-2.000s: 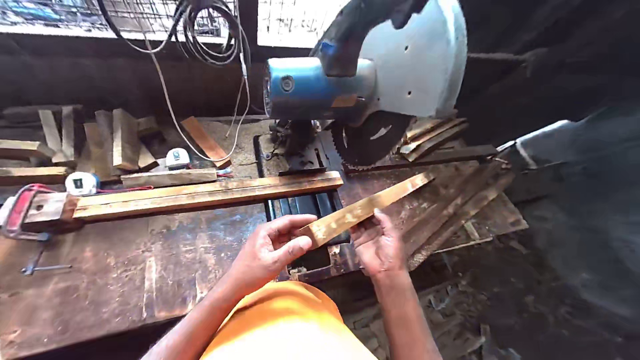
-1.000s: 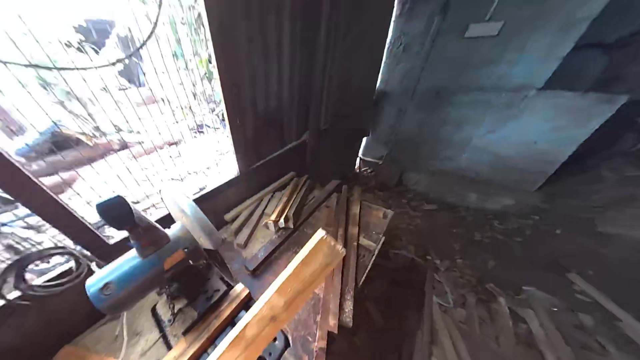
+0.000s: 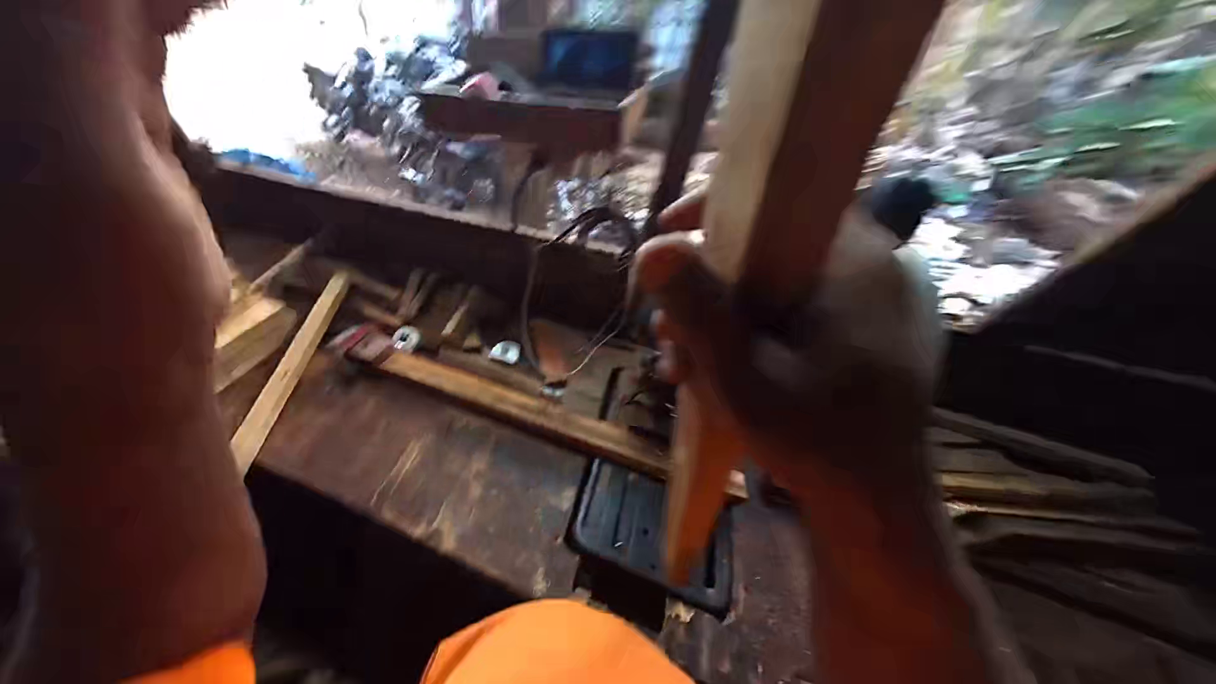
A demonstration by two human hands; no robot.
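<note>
My right hand grips a squared wooden strip, which stands steeply tilted close to the camera. Its upper part runs out of the top of the view, and its lower end hangs in front of the black saw base. At the left my raised left forearm fills the view, blurred; the left hand is beyond the top edge. On the bench a long wooden batten lies with a red clamp at its left end. The strip and my right hand hide most of the saw.
Two tape measures, offcuts and a looped cable are at the back of the wooden bench. Another batten juts over the bench's front edge at left. More wood strips lie at right, below the barred opening.
Two seconds ago both hands held a wooden strip low over the bench; now my right hand holds one up steeply and my left arm is raised at the left. The view has swung widely.
</note>
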